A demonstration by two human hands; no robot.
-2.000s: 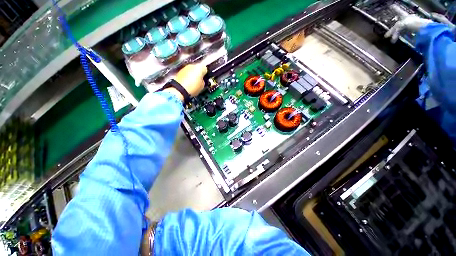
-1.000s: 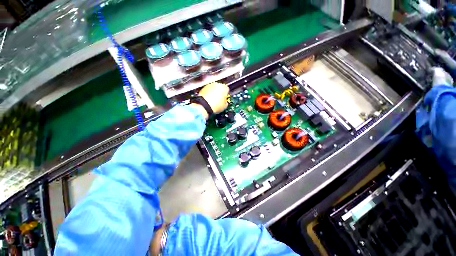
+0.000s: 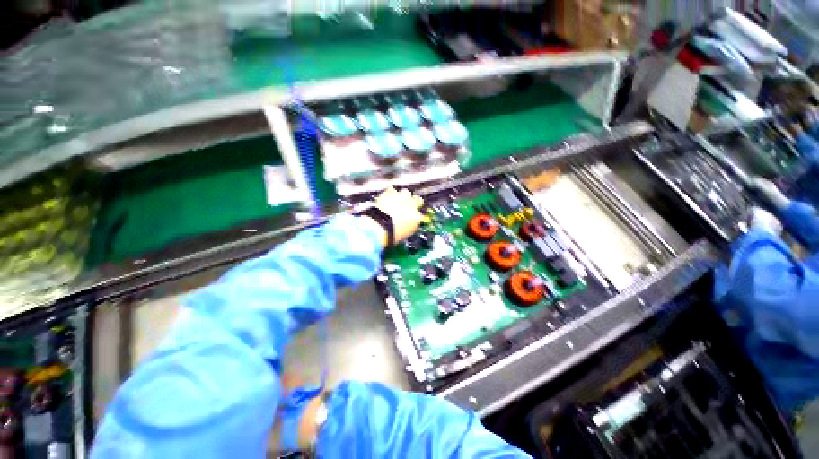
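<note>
The green circuit board (image 3: pixel 431 309) lies in its dark carrier on the conveyor, crowded with parts, including orange-red toroidal inductors (image 3: pixel 504 256) and black round parts. My left hand (image 3: pixel 400 213), with a black wristband, is at the board's far left corner, beside a small yellow part. Its fingertips are blurred, and I cannot tell whether they grip anything. My right sleeve (image 3: pixel 404 421) enters at the bottom, and a bare strip of wrist shows at its cuff. The right hand itself is hidden beneath my left sleeve.
A clear tray of teal-topped round parts (image 3: pixel 417 140) stands on the green shelf behind the board. Conveyor rails (image 3: pixel 575 324) run along both sides. Another board (image 3: pixel 40 385) is at the left edge. A blue-clad person (image 3: pixel 772 278) works at right. A dark tote (image 3: pixel 691 412) is lower right.
The view has tilted up and shifted left, so the board appears lower and more shelf shows. My left hand stays at the same board corner. The person at right has both hands visible now.
</note>
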